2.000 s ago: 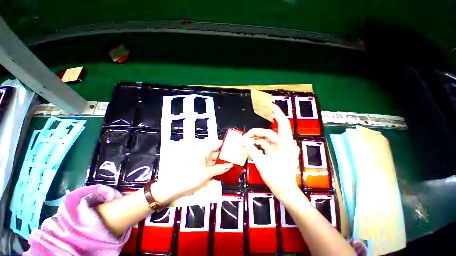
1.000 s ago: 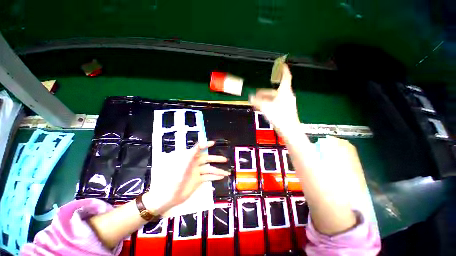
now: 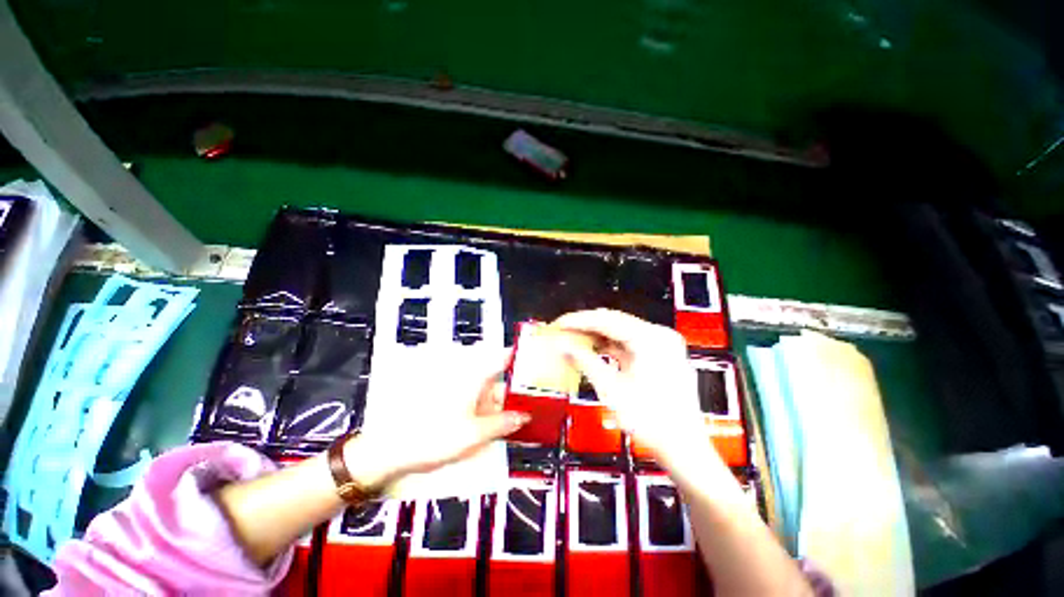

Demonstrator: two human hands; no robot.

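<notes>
My left hand (image 3: 438,408) holds a red housing (image 3: 534,422) above the black blister tray (image 3: 274,274). A cream pad (image 3: 539,359) covers the housing's far end. My right hand (image 3: 636,362) is bent over the pad with its fingertips at the pad's right side; the exact grip is partly hidden. A white adhesive sheet (image 3: 391,379) lies on the tray under my left hand, with four dark openings at its far end. Red housings with white-framed dark windows (image 3: 525,519) fill the near row, and one stands at the far right corner (image 3: 698,306).
A pale-ended housing (image 3: 537,154) and another small one (image 3: 212,141) lie on the green belt beyond a metal rail. Light-blue spent liners (image 3: 88,385) lie left, a tan and blue sheet stack (image 3: 846,443) right. A grey-white post (image 3: 99,175) stands left; dark trays (image 3: 974,315) are right.
My right hand released a housing on the belt and came back over the tray. Both hands are together at another red housing. The far row shows one housing fewer than at first.
</notes>
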